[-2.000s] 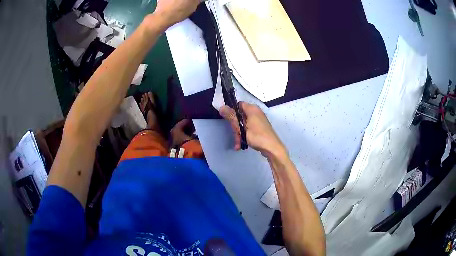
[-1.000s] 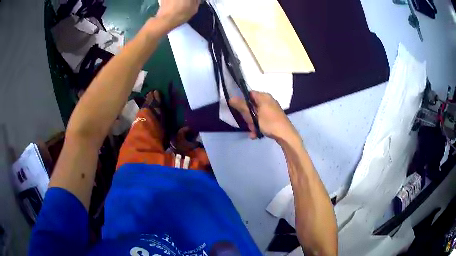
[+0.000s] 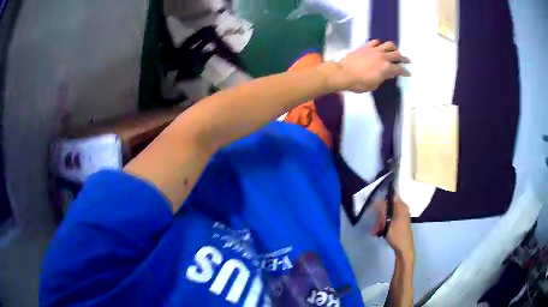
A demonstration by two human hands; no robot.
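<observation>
My right hand (image 3: 393, 219) grips the handles of long black shears (image 3: 392, 174). Their blades point away from me along the left edge of a white paper pattern piece (image 3: 423, 72). The pattern lies on dark purple cloth (image 3: 487, 120). A pale tan block (image 3: 436, 147) rests on the pattern, and a second tan block (image 3: 446, 19) lies farther up. My left hand (image 3: 372, 65) is over the cloth and pattern edge beyond the shears, fingers spread, palm down; whether it pinches anything is unclear. The frame is somewhat blurred.
White material (image 3: 360, 129) lies left of the shears. Dark and white scraps (image 3: 219, 42) lie on the green floor (image 3: 285, 45) at upper left. A brown wooden box (image 3: 150, 126) stands low at left. Long white crumpled material (image 3: 474, 267) and dark clutter are at lower right.
The view has swung, so the table now sits farther right. My left hand, earlier cut off at the top edge, is now fully visible with fingers spread. My right hand still holds the shears.
</observation>
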